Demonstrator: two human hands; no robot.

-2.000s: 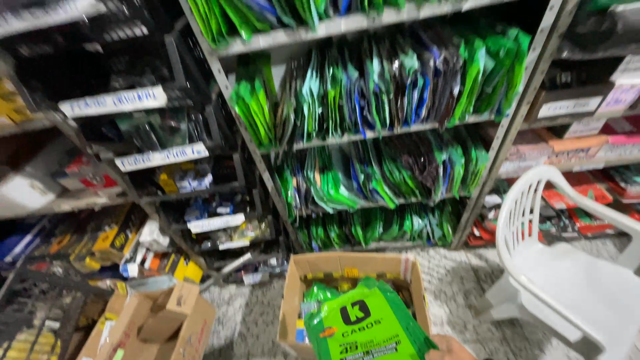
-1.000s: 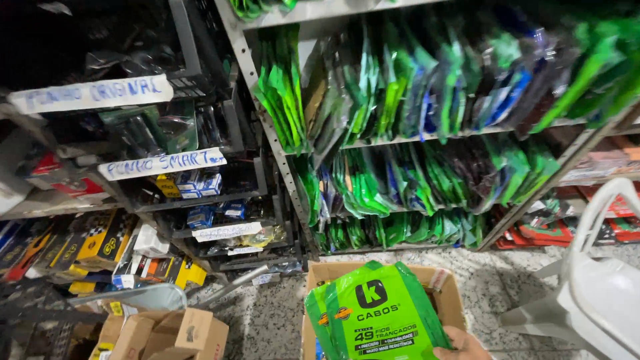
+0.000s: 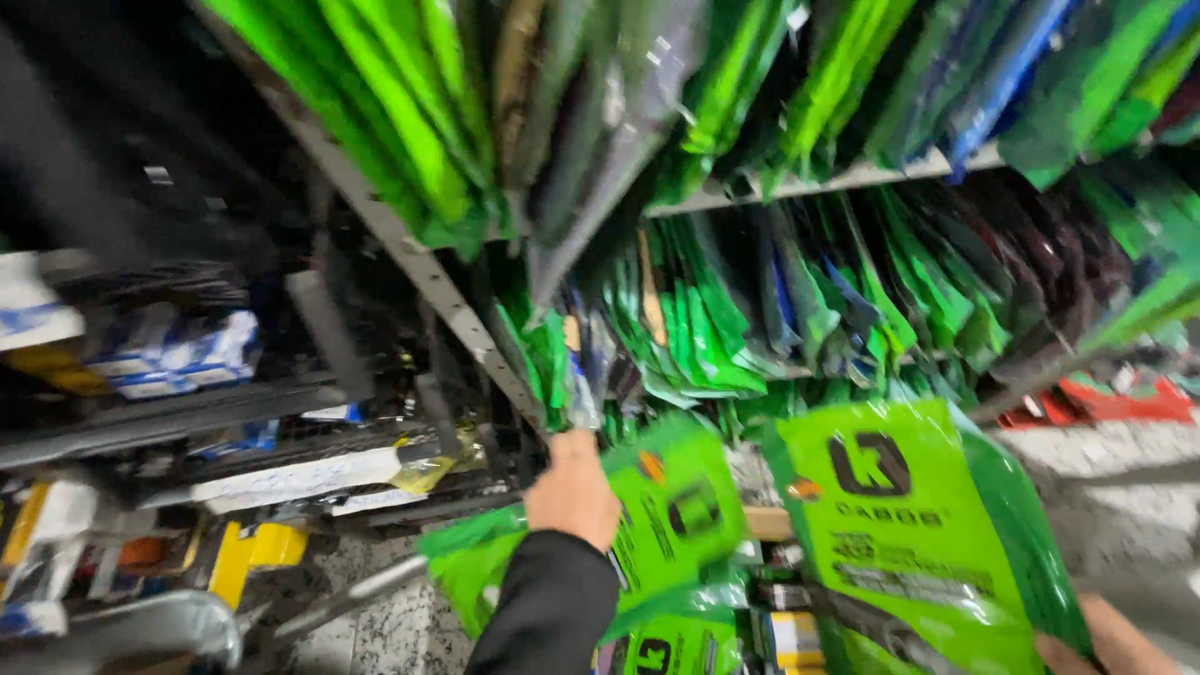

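My right hand (image 3: 1106, 637) grips the lower right edge of a green plastic cable packet (image 3: 909, 534) at the lower right. My left hand (image 3: 574, 492), in a dark sleeve, reaches forward at the centre to the lower end of the shelf's packets. Its fingertips are hidden or blurred, so its hold is unclear. Beneath and beside it lies another green packet (image 3: 670, 511), tilted. A further green packet (image 3: 661, 647) shows at the bottom edge, near small boxed goods (image 3: 792, 637).
Metal shelves (image 3: 722, 195) packed with upright green, blue and dark packets fill the upper view. Dark bins (image 3: 187, 412) with white handwritten labels stand at the left. A grey metal tube (image 3: 352, 595) slants over the speckled floor. Red packets (image 3: 1106, 398) lie at the right.
My left hand has come into view, reaching toward the shelf. The green packets over the carton, together in the earlier frames, are now spread apart. The view has moved closer to the shelves.
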